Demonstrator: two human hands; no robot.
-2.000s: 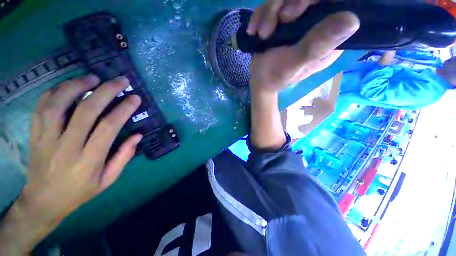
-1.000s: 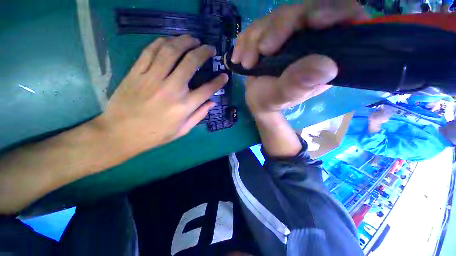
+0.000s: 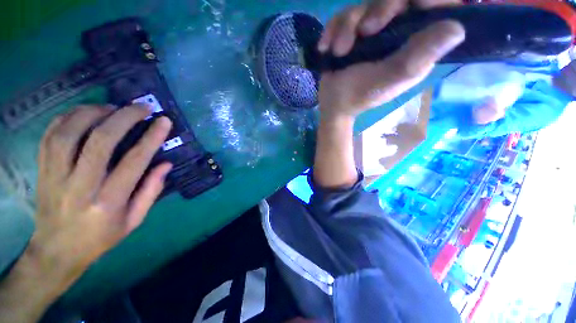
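A black plastic frame (image 3: 136, 76) lies on the green bench mat at the left, its slotted arm pointing left. My left hand (image 3: 101, 164) rests over its crossbar, fingers on a small black part with silver-white plates (image 3: 172, 142), partly hidden by the fingers. My right hand (image 3: 372, 72) is closed around the black electric screwdriver (image 3: 505, 35), whose orange rear is at the upper right. The driver's nose points left over the round mesh-like screw dish (image 3: 287, 66); its tip is hard to make out there.
The green bench mat (image 3: 234, 164) ends in front of my body. An open brown cardboard box (image 3: 414, 123) with a white liner is beyond the dish at the right. A person in blue (image 3: 537, 101) is at the upper right, beside a bright line with red edging.
A second ago the driver's nose was at the frame's crossbar. Now frame and left hand appear farther left, separated from the driver, and the driver's nose is over the dish.
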